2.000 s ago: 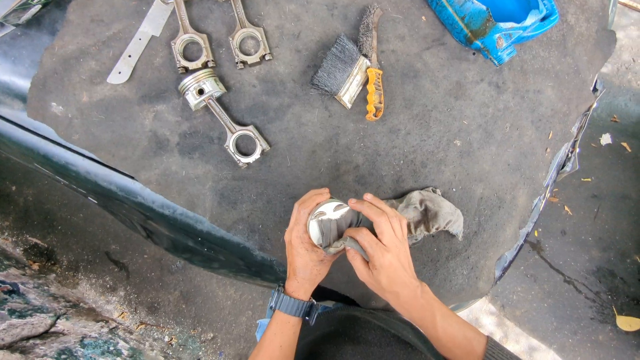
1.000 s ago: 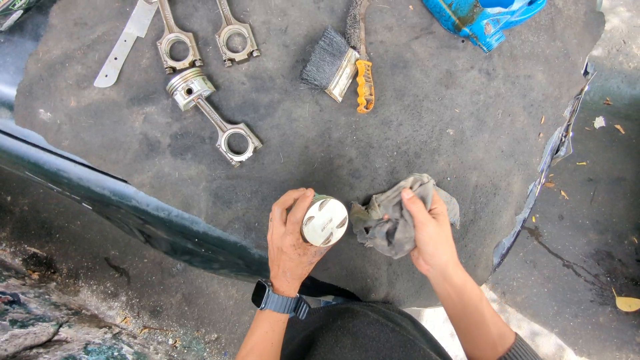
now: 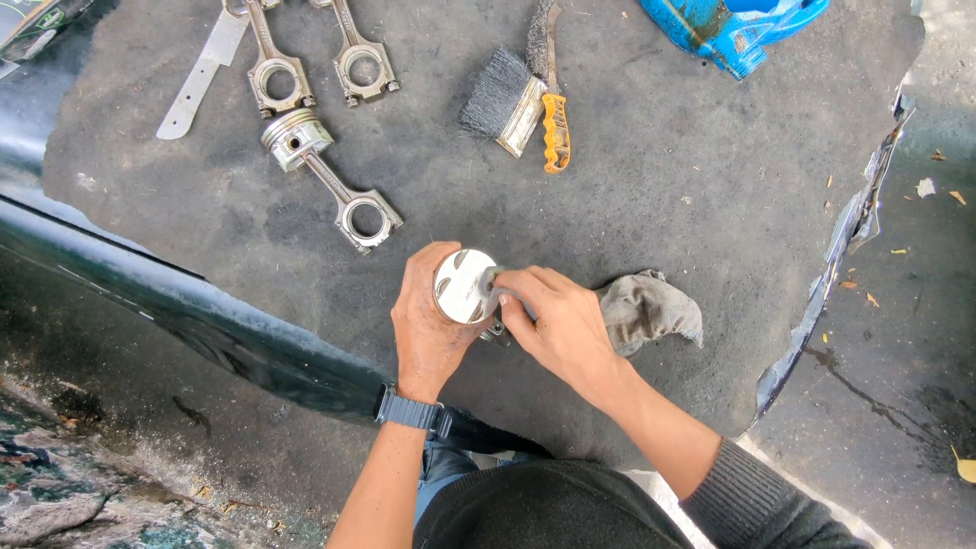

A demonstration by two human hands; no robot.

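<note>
My left hand (image 3: 431,328), with a watch at its wrist, is wrapped around a metal piston (image 3: 460,290) whose crown with valve recesses faces up. My right hand (image 3: 553,316) has its fingertips at the right edge of the crown, pinching a bit of grey cloth. The bulk of that grey rag (image 3: 644,309) shows beyond my right hand, over the dark surface. Part of a connecting rod (image 3: 496,332) shows below the piston, between my hands. Another piston (image 3: 297,139) with its connecting rod (image 3: 335,185) lies up and left of my left hand.
Two more connecting rods (image 3: 280,80) (image 3: 364,70) and a flat metal blade (image 3: 191,91) lie at the upper left. A wide black-bristled brush (image 3: 503,99) and a wire brush with an orange handle (image 3: 556,133) are at the top middle. A blue plastic container (image 3: 717,30) stands top right. The dark work surface (image 3: 648,191) has a ragged right edge.
A second ago my right hand held the bunched rag away from the piston, to its right. It has since come back to the crown. My left hand has kept hold of the piston.
</note>
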